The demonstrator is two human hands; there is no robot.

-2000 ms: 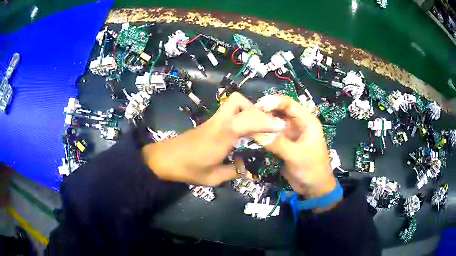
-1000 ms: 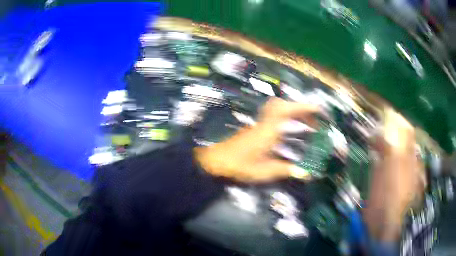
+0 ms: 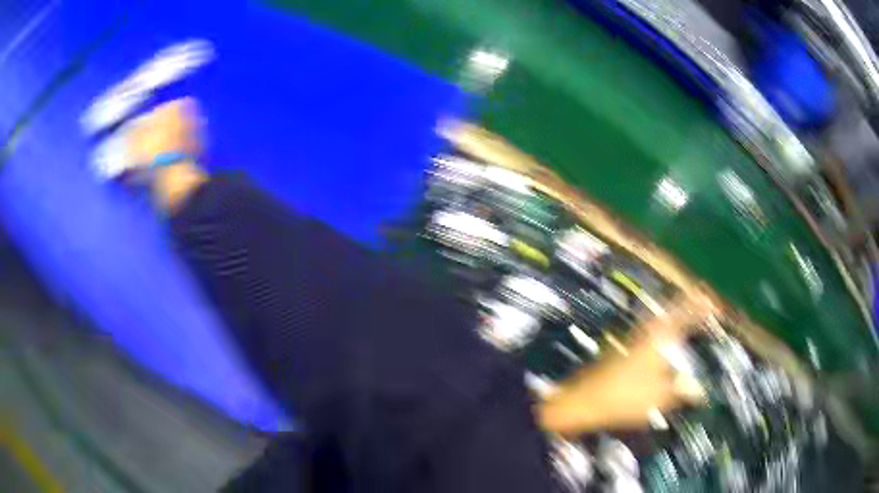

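Note:
The whole view is motion-blurred. My right hand (image 3: 173, 140), with a blue band at the wrist, is at the upper left over the blue sheet (image 3: 318, 116). A white piece (image 3: 111, 159) is at its fingers; whether it is gripped cannot be told. A long white unit (image 3: 149, 85) lies just beyond the hand. My left hand (image 3: 617, 390) is at the lower right over the wired board assemblies (image 3: 511, 323), with whitish parts at its fingertips. Whether it holds them cannot be told. My right sleeve crosses the view and hides much of the bench.
A pale worn rail (image 3: 588, 207) runs between the dark bench and the green conveyor belt (image 3: 578, 125). Several white units, such as one near the top (image 3: 485, 65), are on the belt. Grey floor (image 3: 116, 414) with green and yellow lines shows at lower left.
The view has swung left, so the bench has shifted right and down. My right hand has moved from the boards at the right across to the blue sheet. My left hand stays over the boards.

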